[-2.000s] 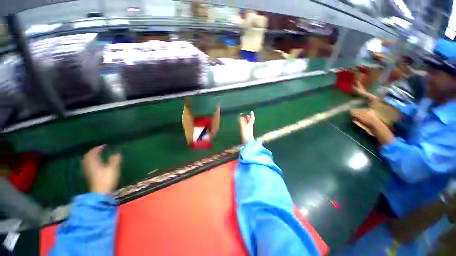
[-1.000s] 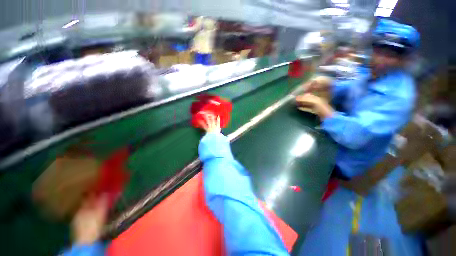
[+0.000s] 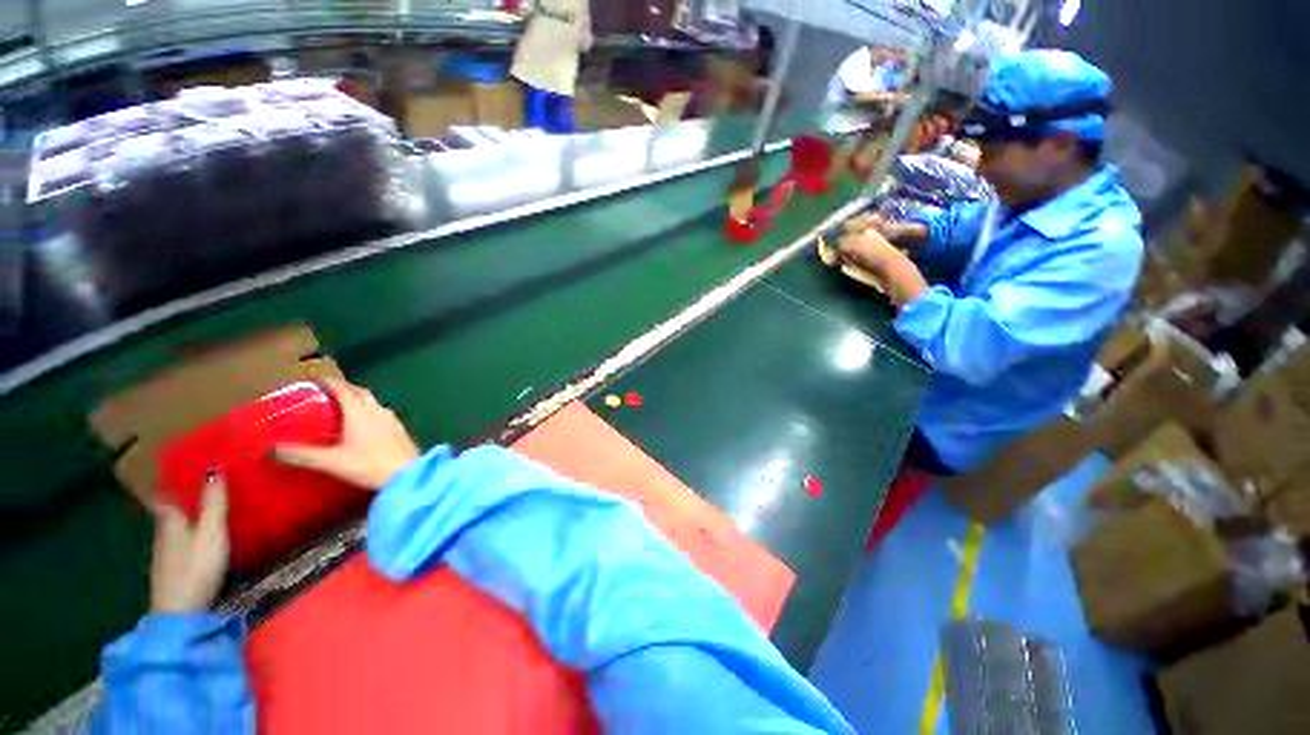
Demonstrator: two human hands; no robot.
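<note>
A red box (image 3: 266, 495) with a brown kraft lid (image 3: 216, 376) standing open behind it is at the left, over the conveyor's near edge. My left hand (image 3: 191, 553) holds its near left side. My right hand (image 3: 352, 442) is on its right side, fingers over the shiny red top. Whether a separate red insert lies in the box, I cannot tell. The red mat (image 3: 417, 653) lies in front of me, partly under my right sleeve.
The green conveyor belt (image 3: 503, 323) runs to the far right with an open red box (image 3: 762, 213) on it. A worker in a blue smock (image 3: 1020, 302) stands at the right. Small round pieces (image 3: 634, 401) lie beside the mat. Packed trays (image 3: 216, 187) stand beyond the belt.
My right hand has moved from a red box farther along the belt to the box at the left. The view has turned right. That farther box now stands away from my hands.
</note>
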